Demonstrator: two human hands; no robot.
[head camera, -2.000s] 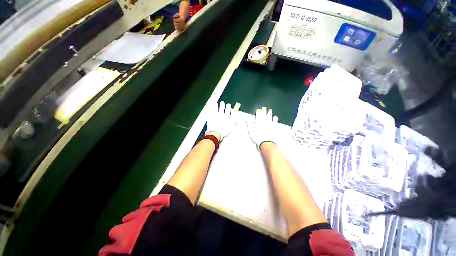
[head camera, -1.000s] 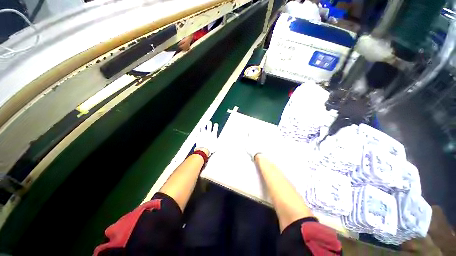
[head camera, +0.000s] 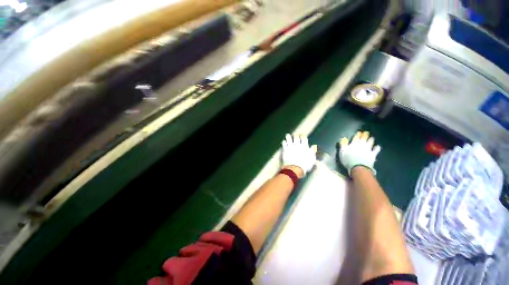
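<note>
The white work board (head camera: 315, 222) lies in front of my body, with its far corner between my wrists. My left hand (head camera: 298, 153), in a white knit glove with a dark red band at the wrist, is palm down with fingers apart beside the board's far corner, at the conveyor's pale edge. My right hand (head camera: 359, 152), in a matching glove, is palm down with fingers spread over the green bench just beyond the board. No object shows in either hand. The frame is somewhat blurred.
Stacked white printed pieces (head camera: 455, 209) stand right of the board. Beyond are a round pale ring with a darker centre (head camera: 367, 93), a small red object (head camera: 435, 147) and a white case with a blue top (head camera: 441, 78). The green conveyor (head camera: 167, 222) runs along the left.
The view has shifted, so the board and stacks sit differently. My right hand has moved from over the board to beyond its far edge; my left hand is now nearer the far corner.
</note>
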